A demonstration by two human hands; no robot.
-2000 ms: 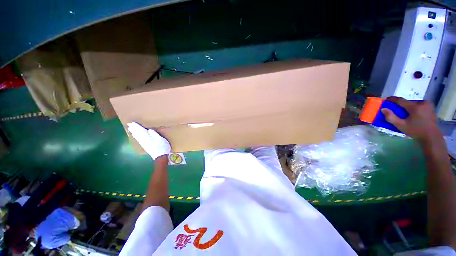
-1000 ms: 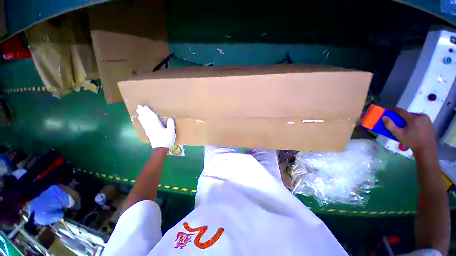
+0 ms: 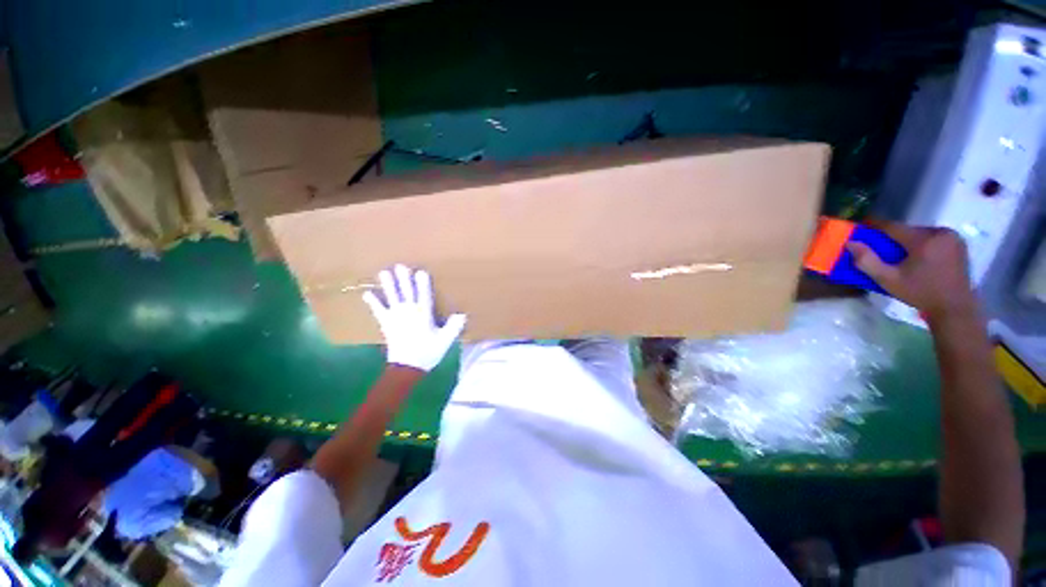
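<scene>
A long brown shipping carton [image 3: 551,235] lies across in front of my body, with shiny strips of clear tape along its middle seam. My left hand [image 3: 413,319], in a white glove, rests flat with fingers spread on the carton's near face, left of centre, and holds nothing. My bare right hand [image 3: 912,269] grips the blue and orange tape dispenser [image 3: 855,252] at the carton's right end. The dispenser's orange front is against or very near the carton's edge.
A heap of crumpled clear plastic [image 3: 780,384] lies below the carton's right end. A white machine panel with buttons [image 3: 986,161] stands at the right. Brown cardboard [image 3: 293,126] stands at the upper left. A blue-green bench edge [image 3: 207,57] crosses the top left. A person in blue [image 3: 155,493] is at lower left.
My left hand has slid right along the carton and spread its fingers. Tape now shows towards the right of the seam. The dispenser has stayed at the right end, now closer to the carton.
</scene>
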